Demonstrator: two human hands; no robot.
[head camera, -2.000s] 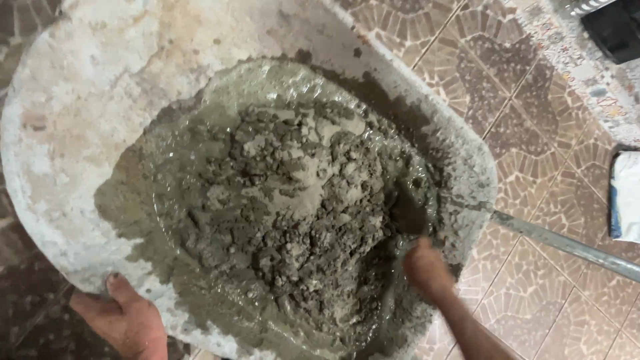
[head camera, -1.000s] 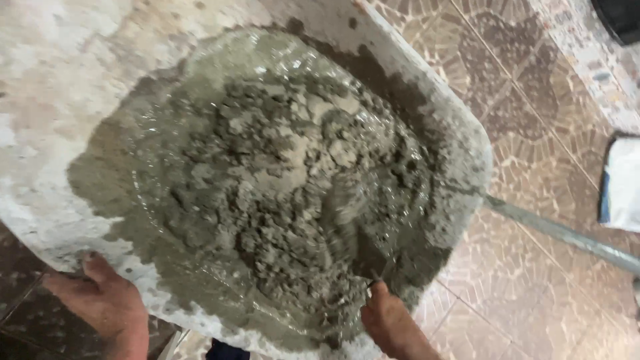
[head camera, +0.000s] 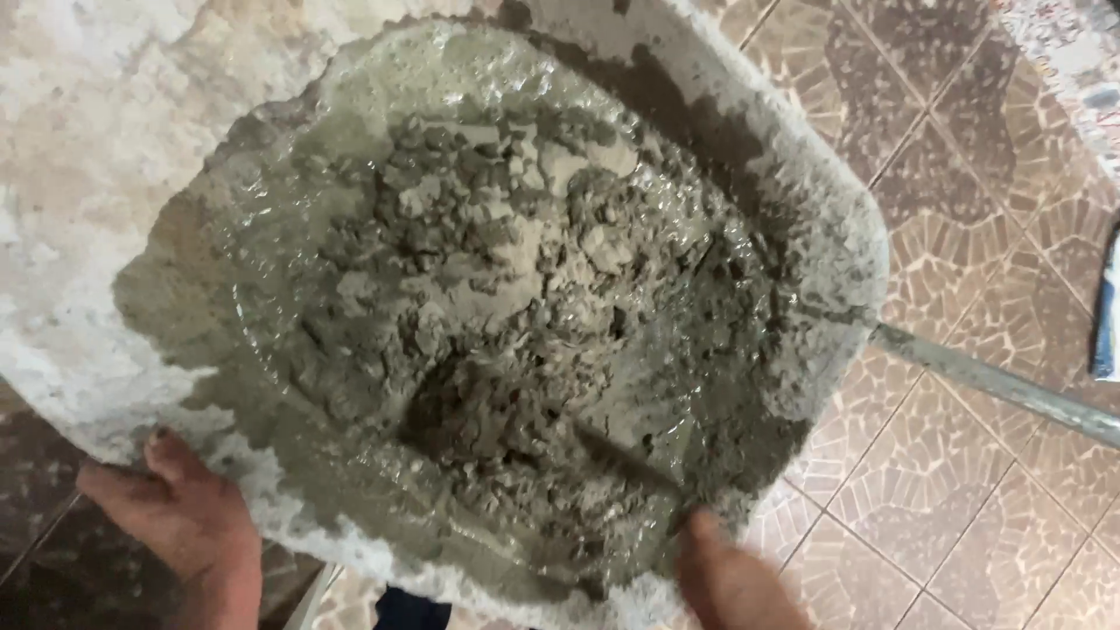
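Note:
Wet grey mortar (head camera: 490, 254) with dry lumps of powder lies in a large, crusted tub (head camera: 822, 210). My left hand (head camera: 188, 507) grips the tub's rim at lower left, thumb on top. At the lower right, my right hand (head camera: 731, 569) is closed on a trowel (head camera: 626, 455), somewhat blurred; its handle is mostly covered by the fingers, and the front of its blade is sunk in the mortar. Watery slurry surrounds the lumps along the tub's upper and left sides.
A grey metal bar (head camera: 997, 381) sticks out from the tub's right edge over the patterned floor tiles (head camera: 927, 472). A white and blue object (head camera: 1107, 315) is cut off at the right edge. Something dark blue (head camera: 411, 610) shows below the tub.
My right hand has moved the trowel from the right side of the mortar down toward the tub's lower edge, its blade now pointing up and left. The left hand still holds the rim.

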